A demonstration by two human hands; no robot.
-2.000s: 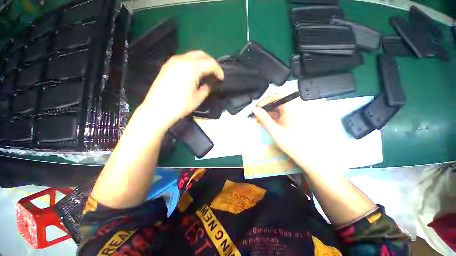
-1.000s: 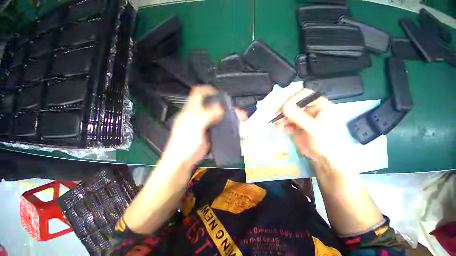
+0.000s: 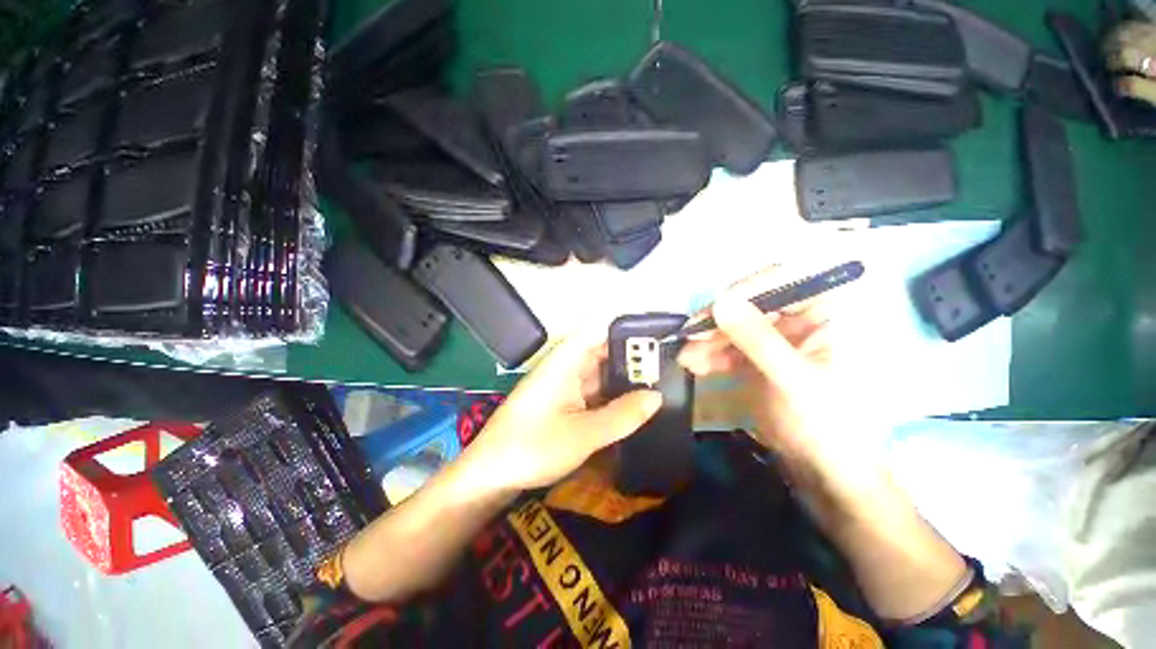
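A black phone case [image 3: 655,429] is held upright at the bench's front edge, its pale camera openings near the upper end. My left hand [image 3: 571,412] grips it from the left, thumb across its face below the openings. My right hand [image 3: 770,349] holds black tweezers [image 3: 811,282] like a pen. The tweezers slant down left, their tip close to the case's upper right by the openings; whether it touches cannot be told. A white paper sheet [image 3: 875,317] lies under and behind my hands.
Loose black cases [image 3: 621,165] lie heaped behind my hands. Stacked cases [image 3: 881,64] and overlapping cases [image 3: 1001,269] are at the right. A tall black tray stack [image 3: 140,178] stands left. A red stool [image 3: 114,501] and a pocketed tray [image 3: 260,507] are below. Part of a hand shows at the upper right.
The case has come from the heap side to the front of my body, its openings now showing. The tweezers have moved to its upper end. A hand has appeared at the upper right edge.
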